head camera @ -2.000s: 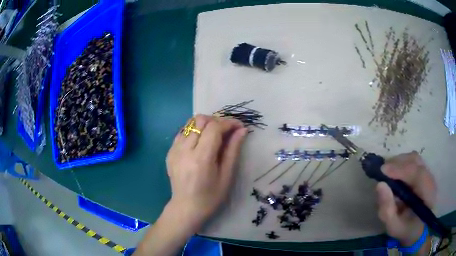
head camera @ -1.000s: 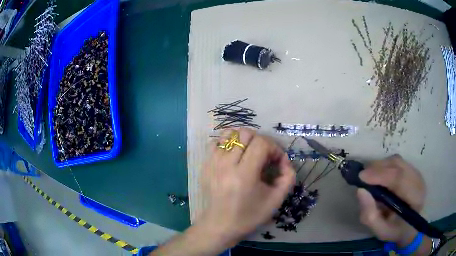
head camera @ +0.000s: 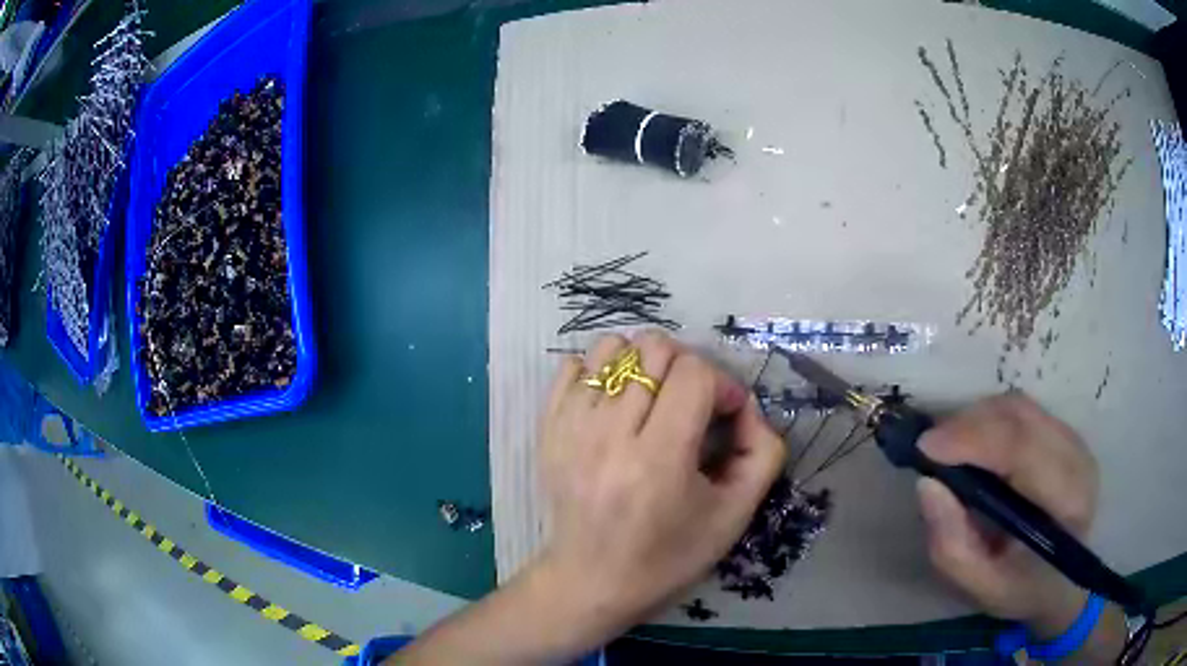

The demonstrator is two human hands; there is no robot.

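Note:
My right hand [head camera: 1009, 501] holds the black soldering iron [head camera: 976, 488], its tip pointing up-left between the two component strips. My left hand [head camera: 651, 455] has its fingertips pinched at the left end of the lower component strip [head camera: 827, 398]; a thin dark lead wire [head camera: 762, 373] sticks up from them towards the iron's tip. The fingers hide part of this strip. Thin leads slant down from its right part. The upper component strip [head camera: 820, 334] lies above, crosswise. Loose black wires [head camera: 614, 294] lie left of it. Small black components [head camera: 777, 546] are heaped below.
A black wire bundle [head camera: 651, 138] lies on the beige cardboard sheet [head camera: 807, 65]. Brown-gold leads [head camera: 1041, 202] are fanned upper right, with white wires [head camera: 1173, 234] at the edge. A blue tray of components [head camera: 221, 260] and spiky silver strips [head camera: 91, 195] are left. Small pieces [head camera: 460, 515] lie near the bench edge.
My left hand has moved right and down from the loose black wires to the lower strip. The iron has moved left, off the strips' right end. In the last second both barely moved.

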